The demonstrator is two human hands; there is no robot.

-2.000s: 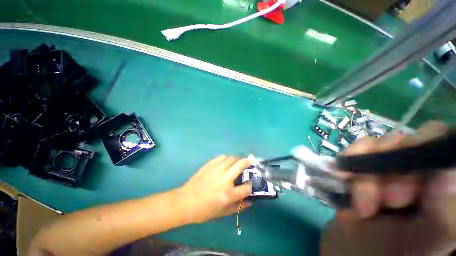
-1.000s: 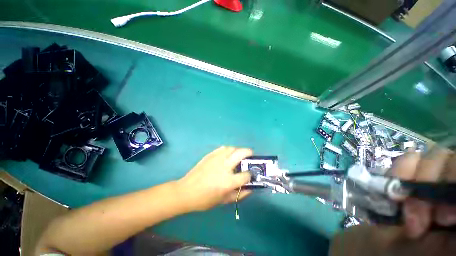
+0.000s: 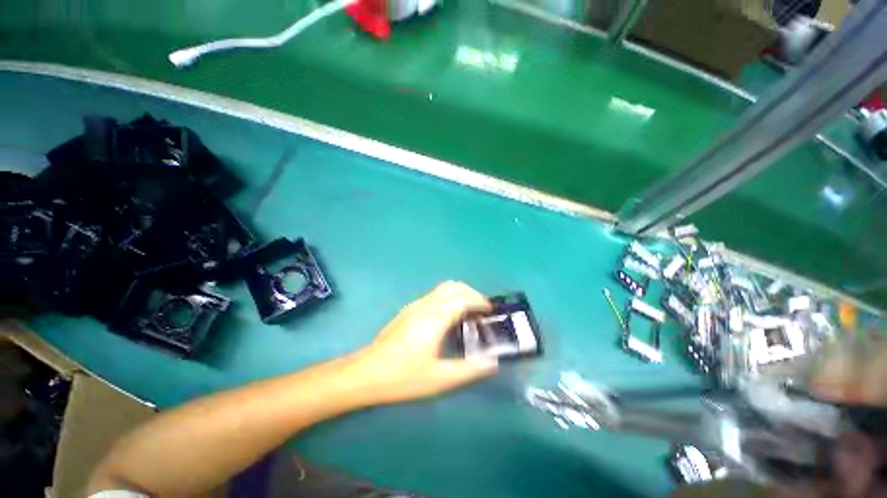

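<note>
My left hand (image 3: 435, 337) grips a black plastic housing (image 3: 526, 303) on the bench, with a white-silver frame-shaped insert (image 3: 520, 333) in it. My right hand (image 3: 848, 362) is blurred at the right edge, around the electric screwdriver (image 3: 864, 449); its fingers are hard to make out. The screwdriver's silver nosepiece (image 3: 574, 401) points left, below and right of the held housing, apart from it. More inserts (image 3: 710, 292) lie piled at the right, one of them (image 3: 775, 341) close to my right hand.
Black housings (image 3: 146, 229) are heaped at left, with one (image 3: 288, 280) at the heap's right edge. A cardboard box (image 3: 97, 423) is at lower left. A slanting metal post (image 3: 749, 122) stands at right. A white cable (image 3: 263, 44) and a red object (image 3: 370, 17) lie on the green conveyor.
The screwdriver nosepiece has moved off the insert, down and to the right, with my right hand. My left hand still holds the housing. The white cable has shifted left in view.
</note>
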